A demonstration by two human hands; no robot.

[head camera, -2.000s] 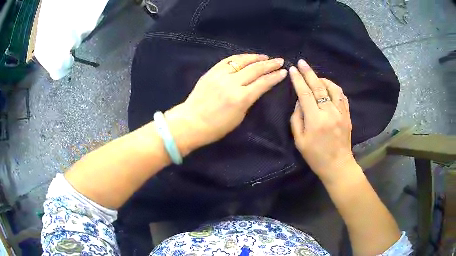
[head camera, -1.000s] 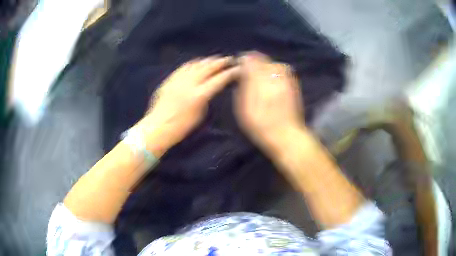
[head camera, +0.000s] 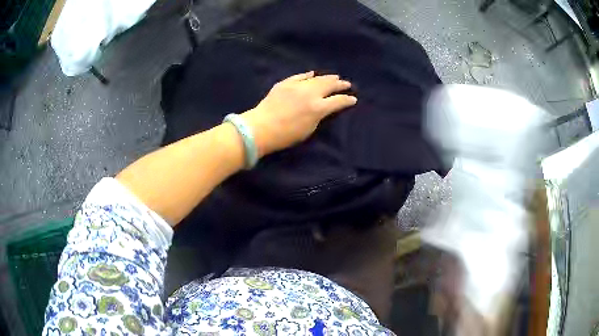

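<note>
Dark denim cloth (head camera: 387,72) lies spread over my lap, with thin pale stitching at its upper part and a short pale stitched line lower down. My left hand (head camera: 299,108), with a pale green bangle at its wrist, rests flat on the middle of the cloth, fingers pointing right. A long white cloth-wrapped tool (head camera: 486,118), strongly blurred, is raised at the right, its wide end over the cloth's right edge. My right hand (head camera: 491,321) is only a blurred skin-toned patch at the tool's lower end; its fingers cannot be made out.
A white cloth or bag (head camera: 92,33) hangs at the upper left. A green crate (head camera: 39,262) stands at the lower left. The speckled grey floor (head camera: 98,125) surrounds the lap. A side table with a brown edge (head camera: 540,262) is at the right, with dark thin legs behind it.
My right hand has left the cloth and moved to the lower right, where the white wrapped tool now shows. My left hand stays on the cloth. The view has shifted and the cloth is bunched differently.
</note>
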